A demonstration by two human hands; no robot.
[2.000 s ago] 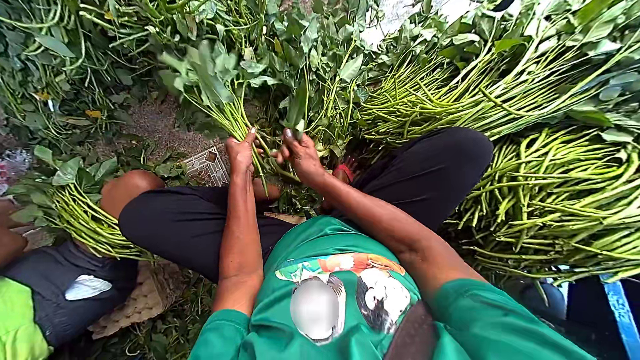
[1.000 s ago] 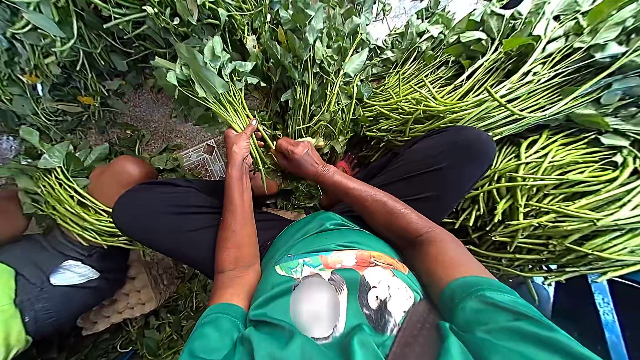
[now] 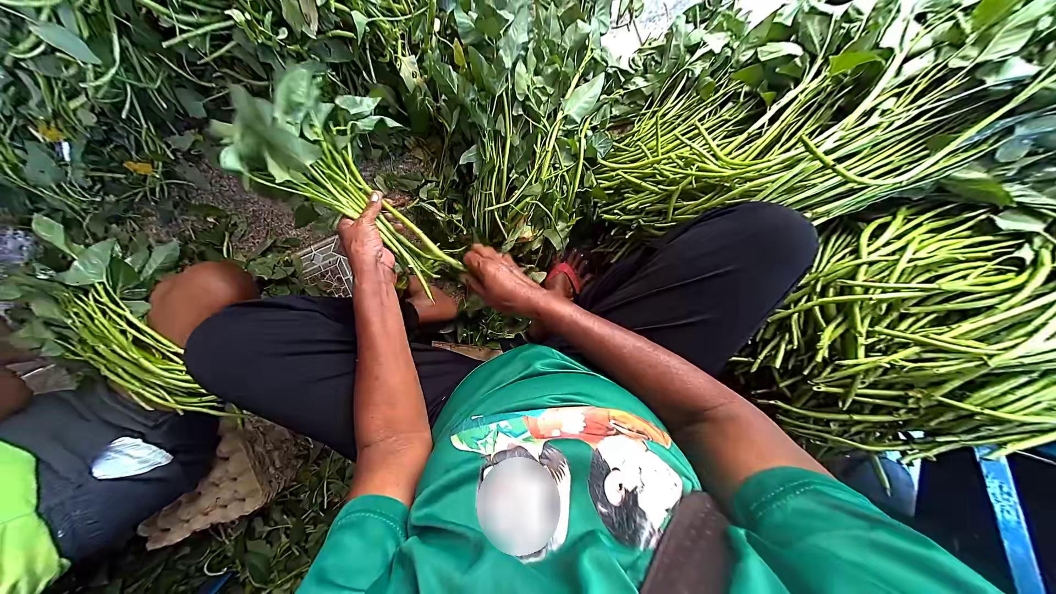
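My left hand (image 3: 367, 241) is closed around a bunch of long green leafy stems (image 3: 334, 177), which look like water spinach. The leaves point up and to the left, slightly blurred, and the lower stem ends stick out past the fist. My right hand (image 3: 499, 279) is at the lower end of one longer stem that slants out of the bunch, with its fingers curled against it. Their grip is partly hidden. Upright leafy stems (image 3: 528, 165) stand just beyond my hands.
Large heaps of cut stems (image 3: 907, 322) lie at the right, beside my knee. At the left, another person in dark shorts (image 3: 107, 470) sits near a second bunch (image 3: 124, 346). A patterned tile (image 3: 326, 266) and an egg-tray-like cardboard piece (image 3: 214, 487) show on the ground.
One second ago both hands were close together at the bunch; now my right hand is farther to the right of my left hand. The left hand has kept its hold on the bunch.
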